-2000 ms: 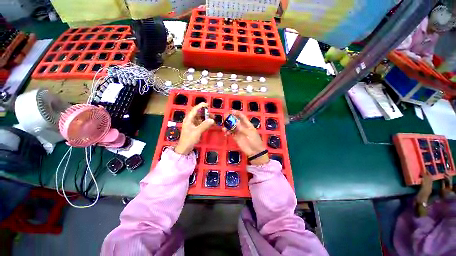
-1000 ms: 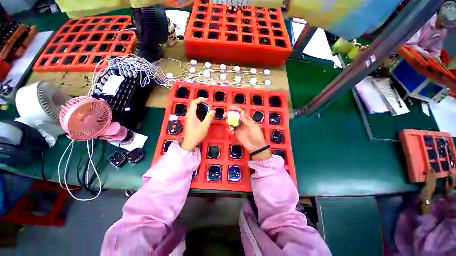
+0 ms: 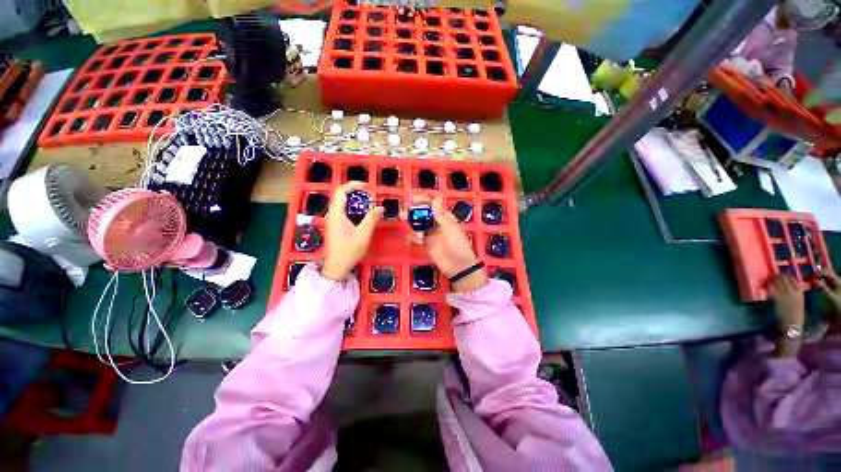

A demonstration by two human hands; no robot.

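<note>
My left hand (image 3: 345,230) holds a smartwatch unit (image 3: 359,205) between thumb and fingers; its screen is dark with a purple tint. My right hand (image 3: 444,236) holds a second smartwatch unit (image 3: 420,217) with a blue lit patch on its dark screen. Both hands are side by side above the red-orange working tray (image 3: 363,335). Dark watch units sit in many of its pockets. The pockets under my hands are partly hidden.
Behind the tray lie white cables with round heads (image 3: 394,140) and stacked red-orange trays (image 3: 415,96). At left are a pink fan (image 3: 136,230), white fan (image 3: 51,207), black hub (image 3: 205,189) and loose watch units (image 3: 218,298). A grey post (image 3: 636,115) slants at right; another person's hands (image 3: 788,309) hold a tray.
The right watch's screen has gone from yellow-white to dark with a blue patch. The left watch's screen now faces the camera more. The view has shifted slightly.
</note>
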